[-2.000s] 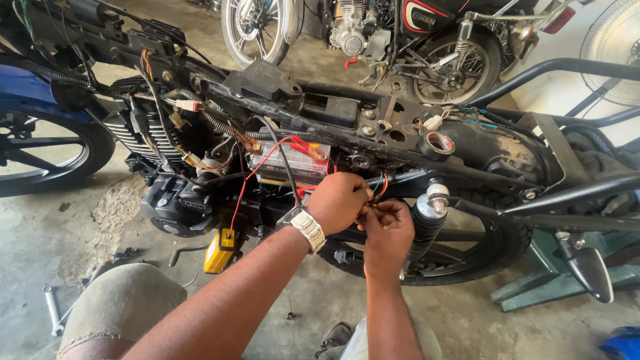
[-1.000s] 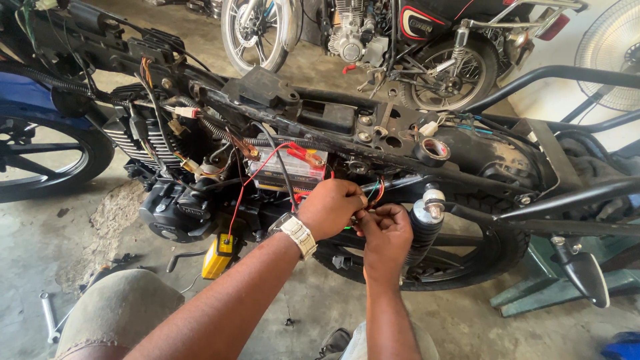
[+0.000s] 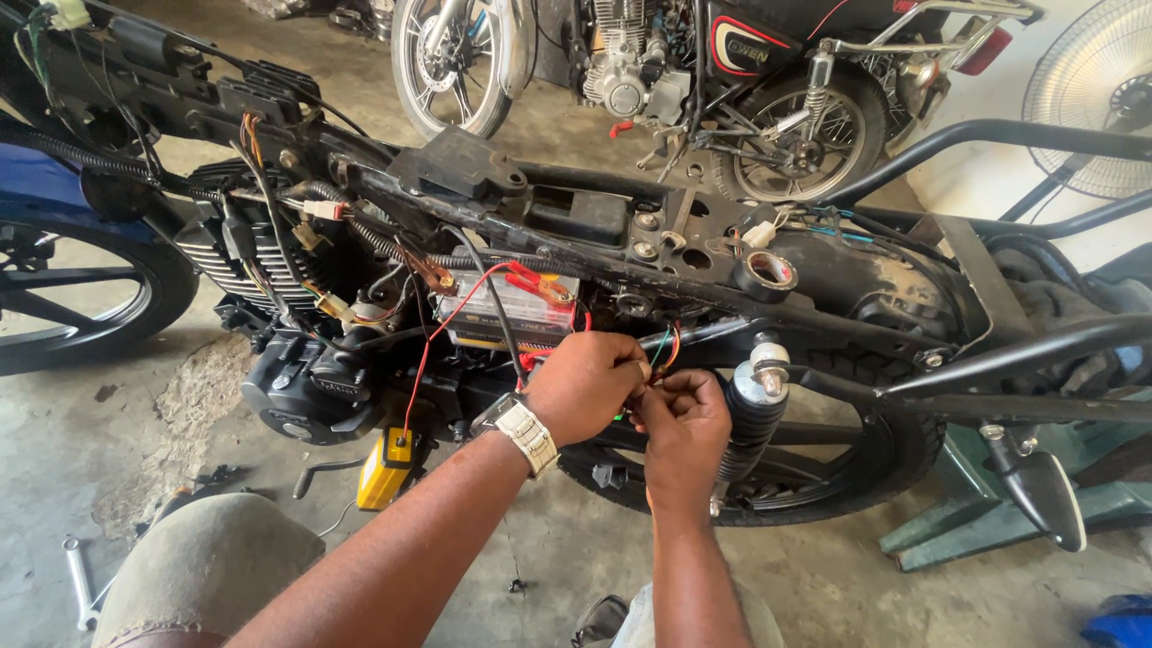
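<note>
My left hand, with a light-coloured watch on its wrist, meets my right hand over the rear wheel of a stripped motorcycle. Fingertips of both hands pinch the lower ends of thin coloured wires that hang from the frame; the exact point of grip is hidden. Left of my hands sits a battery with a red clamp and a copper-coloured clamp by its top. A red lead runs down to a yellow device. The shock absorber stands just right of my right hand.
A roll of black tape rests on the motorcycle frame near a white connector. A wrench lies on the floor at the left. Behind stand another motorcycle and a fan. A turn signal juts out at the right.
</note>
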